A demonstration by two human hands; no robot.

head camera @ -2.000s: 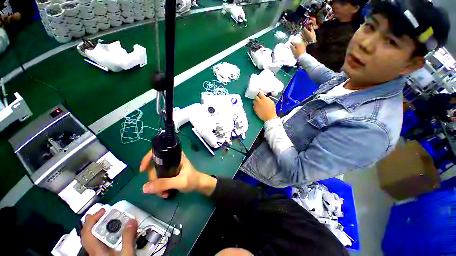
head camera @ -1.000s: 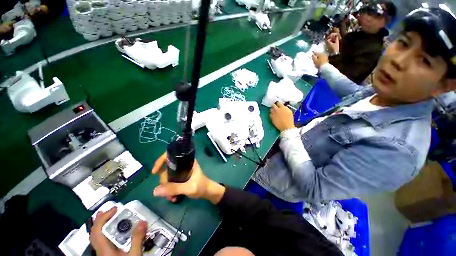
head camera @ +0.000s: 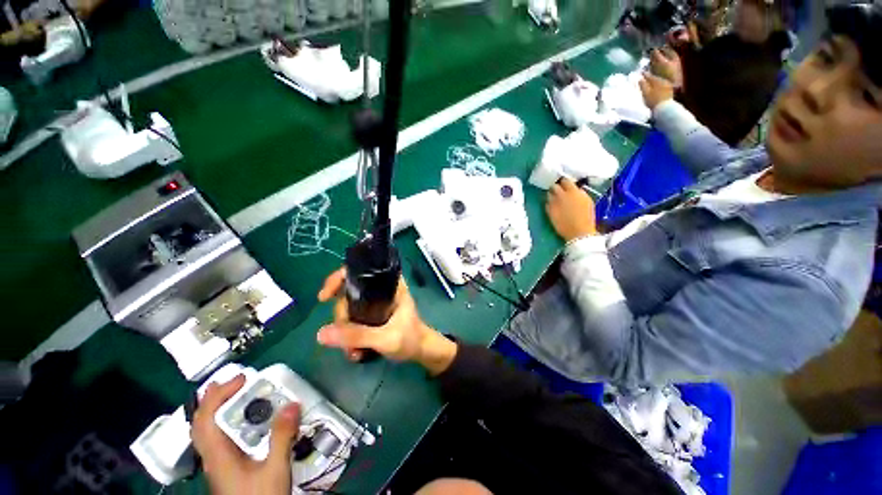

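A white camera housing (head camera: 324, 425) lies at the bottom left on the green bench, with thin leads at its right side. Its dark round lens module (head camera: 258, 412) faces up in a square white front. My left hand (head camera: 242, 440) holds this front, thumb on its right side and fingers on its left. My right hand (head camera: 387, 329) is closed around the black electric screwdriver (head camera: 372, 282), which hangs upright from above. The screwdriver is up and to the right of the housing, apart from it; its tip is hard to make out.
A grey screw feeder (head camera: 160, 261) stands at the left. Two white housings (head camera: 474, 227) lie beyond the screwdriver, near loose white loops (head camera: 309, 230). A person in a denim jacket (head camera: 696, 280) sits at the right. Housings lie on the green conveyor (head camera: 227, 126). A blue crate (head camera: 718, 435) holds white parts.
The view has shifted, so most things appear further right. White housings have come further into view on the conveyor at the left. My hands keep the same holds.
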